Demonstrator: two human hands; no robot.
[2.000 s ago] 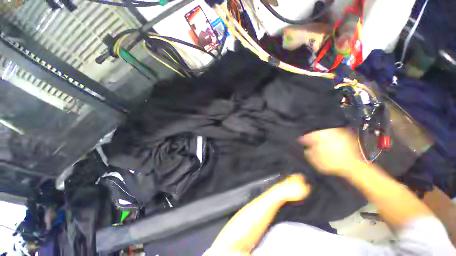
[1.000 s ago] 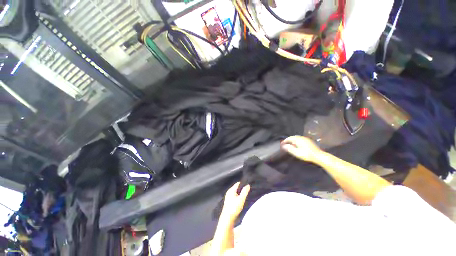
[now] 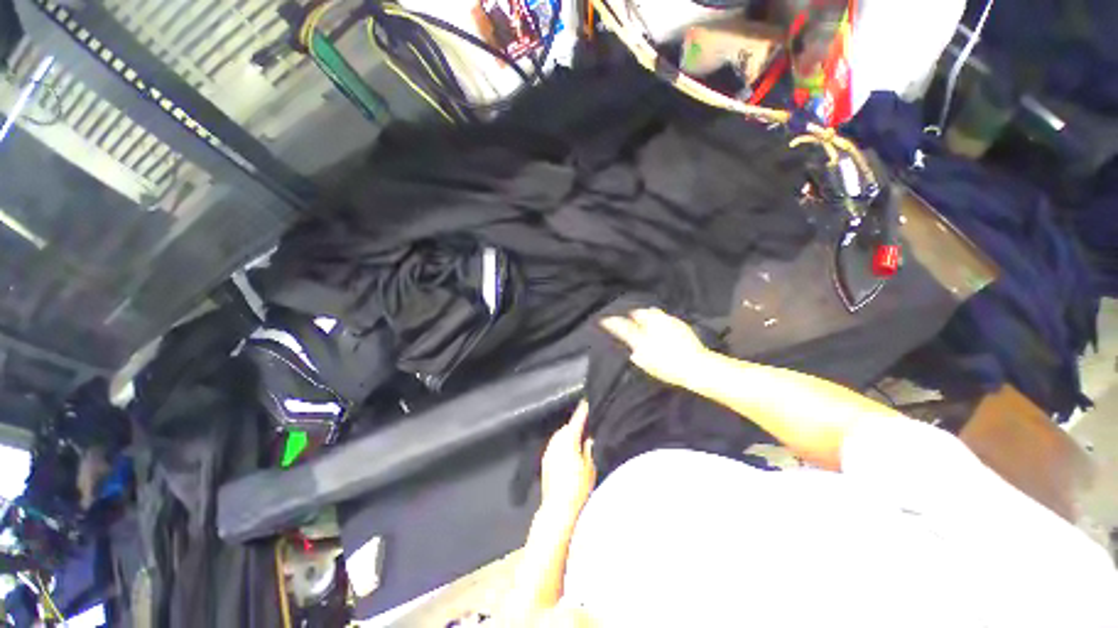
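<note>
A black garment piece (image 3: 650, 411) lies over the right part of a long dark-grey bar (image 3: 405, 448) and hangs toward me. My right hand (image 3: 660, 344) is on the cloth at the bar's far side, its fingers pinching the cloth. My left hand (image 3: 566, 464) holds the near left edge of the same piece; its fingertips are partly hidden. The steam iron (image 3: 862, 252), with a red spot at its handle, stands at the table's right end, with no hand on it.
Heaped black garments (image 3: 552, 209) lie behind the bar. Black pieces with white stripes (image 3: 300, 374) and a green scrap (image 3: 293, 447) are at left. A yellowish hose (image 3: 723, 101) runs to the iron. Navy garments (image 3: 1005, 245) are heaped at far right.
Both hands were near the bar's right part. The right hand has moved left along the bar, bringing the black cloth over it. The left hand has taken hold of the cloth's near edge.
</note>
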